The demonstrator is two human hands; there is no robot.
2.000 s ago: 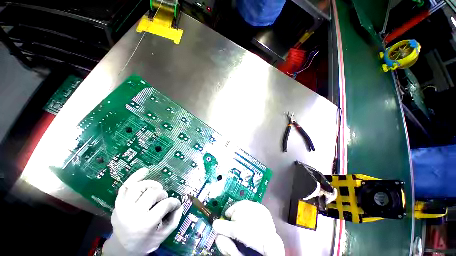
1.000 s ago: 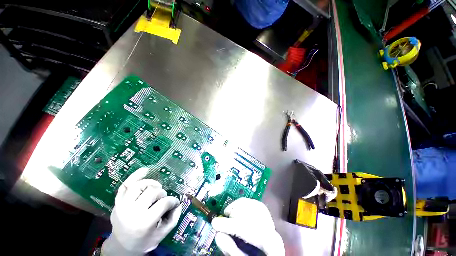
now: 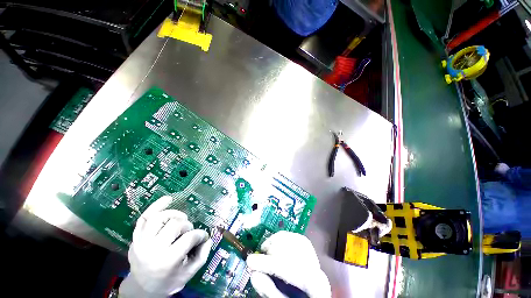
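Note:
A large green circuit board (image 3: 192,154) lies flat on the metal table. My right hand (image 3: 289,265), in a white glove, holds a soldering iron (image 3: 234,240) with a brownish barrel; its tip is at the board near my left fingertips. My left hand (image 3: 166,250), also white-gloved, rests over the board's near edge with thumb and fingers pinched together. What it pinches is hidden. A thin solder wire (image 3: 152,65) runs from the yellow reel stand (image 3: 185,33) toward the board's far corner; beyond that I cannot follow it.
Side cutters (image 3: 346,155) lie on the metal table (image 3: 233,75). The iron stand (image 3: 356,224) with a yellow sponge is at the right, beside a black fan (image 3: 443,230) on a yellow-black mount. A green conveyor (image 3: 434,139) runs behind. People in blue are at the top and right edge.
My hands and the iron have barely moved. The blue-clothed person at the right edge has shifted, and a hand now shows there.

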